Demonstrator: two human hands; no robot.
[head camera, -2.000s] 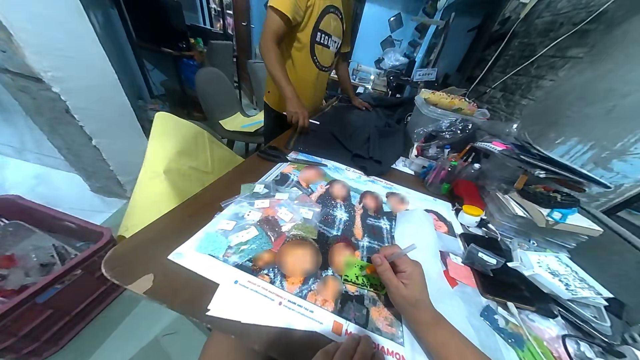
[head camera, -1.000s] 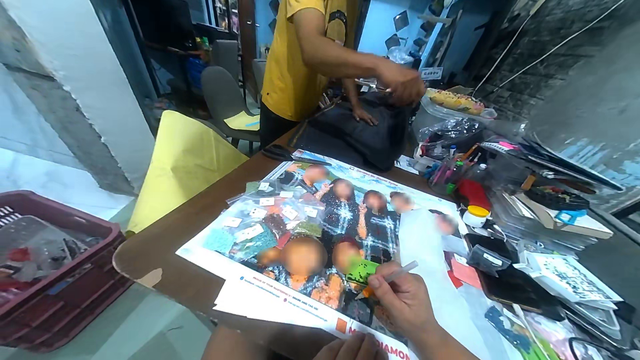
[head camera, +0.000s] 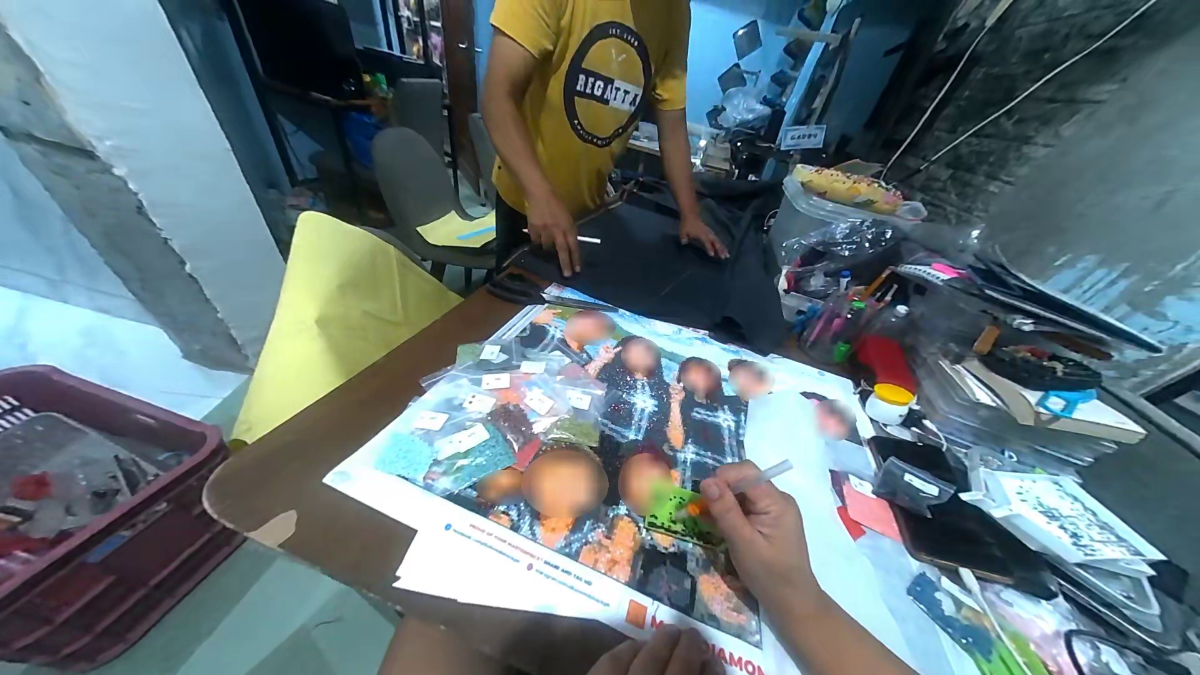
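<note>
A diamond painting canvas (head camera: 675, 422) with a printed group picture lies on the brown table. My right hand (head camera: 764, 534) holds a slim pen-like tool (head camera: 771, 471), pale at its upper end, with its orange lower part over a small green tray (head camera: 680, 514) that bears dark specks. The tray rests on the picture's lower part. At the bottom edge, my left hand (head camera: 656, 653) lies on the canvas border, partly cut off by the frame; whether it holds anything cannot be told. Several small labelled bags of colored beads (head camera: 511, 412) lie on the picture's left part.
Across the table a person in a yellow shirt (head camera: 600, 84) has both hands near black fabric (head camera: 684, 262). Scissors (head camera: 516, 286) lie by the canvas's far edge. Phones (head camera: 975, 544), pens, a white jar (head camera: 889, 403) and papers crowd the right. A maroon crate (head camera: 122, 525) stands left.
The other person's raised hand has come down beside the black fabric, which now lies more spread out. My right hand stays at the green tray with the pen-like tool.
</note>
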